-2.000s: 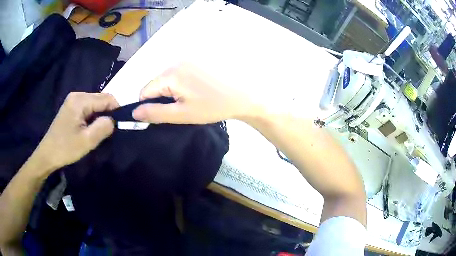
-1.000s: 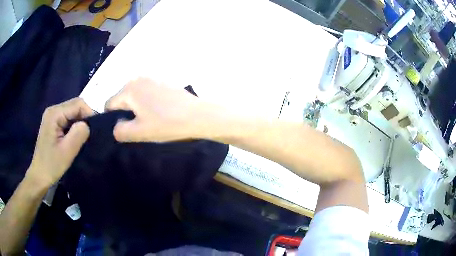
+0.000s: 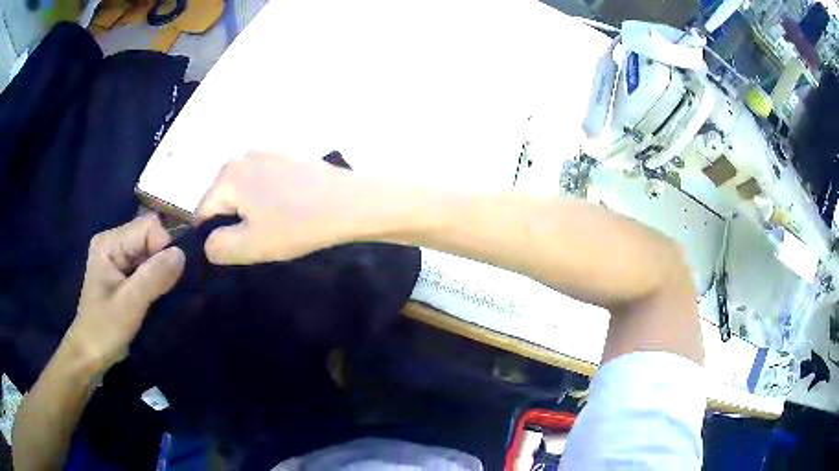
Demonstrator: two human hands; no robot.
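Observation:
A dark garment (image 3: 285,322) hangs from my hands over the near left edge of the white table and down over my lap. My left hand (image 3: 129,285) pinches the garment's top edge between thumb and fingers. My right hand (image 3: 253,207) grips the same edge close beside it, with the forearm reaching across the table. A short dark stretch of edge shows between the two hands. A small white tag (image 3: 155,398) shows low on the dark cloth below my left hand.
More dark garments (image 3: 69,156) are heaped at the left. Yellow-orange shapes (image 3: 170,35) with a black ring (image 3: 166,11) lie at the upper left. A white sewing machine (image 3: 658,92) stands at the right. Dark snips (image 3: 813,370) lie far right. A red tray (image 3: 543,425) is below the table.
Both hands have moved left along the garment's edge, and the white label between them no longer shows. The view has shifted, bringing the red tray into sight.

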